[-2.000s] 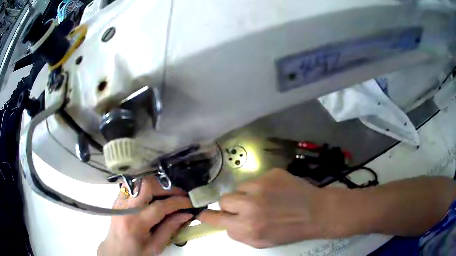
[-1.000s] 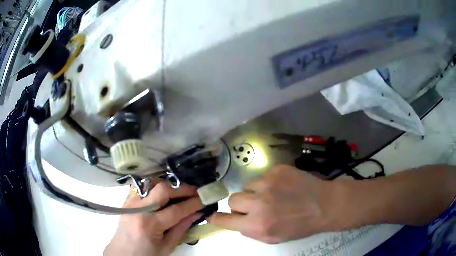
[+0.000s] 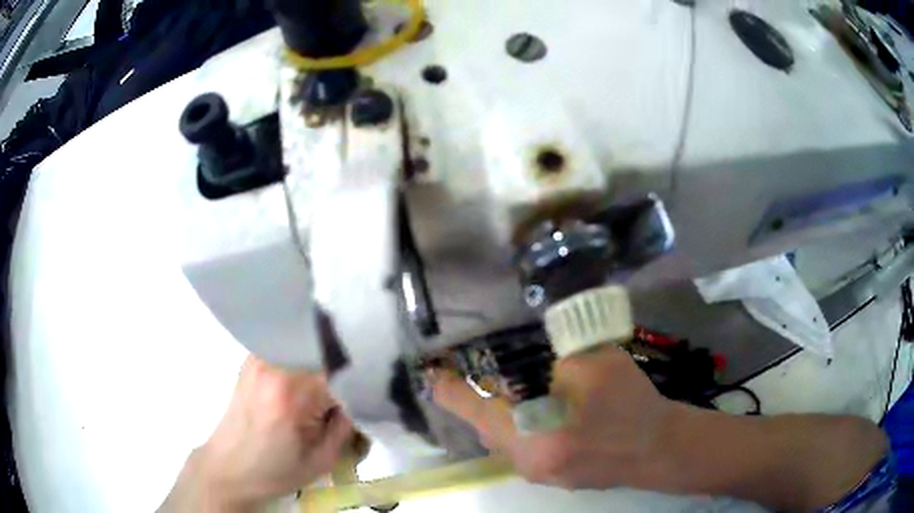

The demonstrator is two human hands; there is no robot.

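Note:
The white sewing machine head (image 3: 621, 90) fills the upper view. My left hand (image 3: 266, 431) is left of the curved white guard (image 3: 356, 271), fingers curled; a small dark bit shows at its fingertips, too blurred to name. My right hand (image 3: 601, 426) is under the ribbed cream dial (image 3: 589, 319), its index finger reaching to the dark metal needle area (image 3: 511, 366). The small cream block (image 3: 541, 414) hangs in front of its fingers. The guard and block hide part of the work, and I cannot tell what the right fingers hold.
Yellow tape (image 3: 401, 487) runs along the front of the bed. Red and black handled tools (image 3: 681, 361) with a dark cord loop lie right of the needle. A white cloth (image 3: 777, 296) is under the arm. Dark fabric (image 3: 130, 85) lies at the upper left.
The view has shifted left and closer to the machine's end. My hands have moved apart; the right index finger is now up at the needle area. The black strip between them no longer shows clearly.

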